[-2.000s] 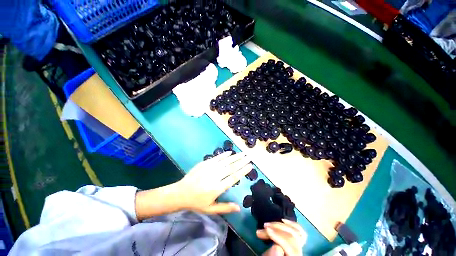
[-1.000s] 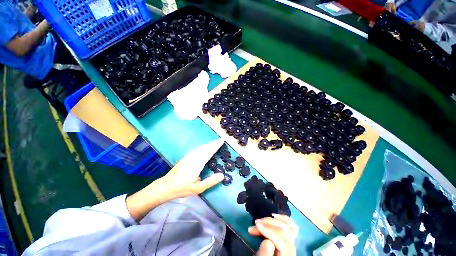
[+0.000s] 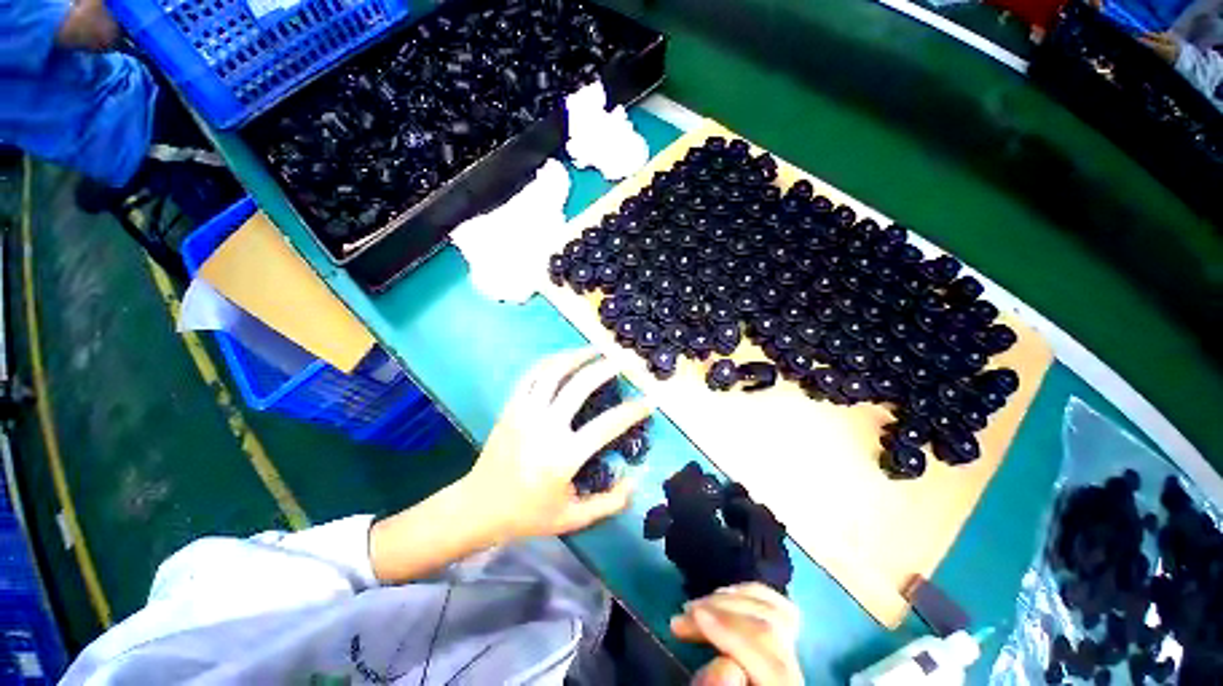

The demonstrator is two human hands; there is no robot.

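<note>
Glossy black knobs (image 3: 805,295) stand in crowded rows on a tan cardboard sheet (image 3: 818,496). Two knobs stand a little apart at the rows' near edge. My left hand (image 3: 547,449) is cupped, fingers spread and curled, over a small group of loose knobs (image 3: 597,469) on the green bench; it partly hides them, and a firm hold is not clear. A pile of matt black discs (image 3: 718,529) lies at the near bench edge. My right hand (image 3: 740,630) is at the pile's near end, fingers bent together; whether it holds a disc is hidden. It is cut off by the bottom edge.
A black tray (image 3: 463,188) of loose knobs and a blue crate (image 3: 255,54) are upper left. White tissues (image 3: 516,239) lie between tray and cardboard. A glue bottle (image 3: 925,659), dark strip (image 3: 935,603) and disc-filled plastic bag (image 3: 1073,456) are right. People's parts show at both upper corners.
My left hand first lay flat over the loose knobs, then moved beside them, and is now curled over them, the knobs closer together. My right hand has barely moved.
</note>
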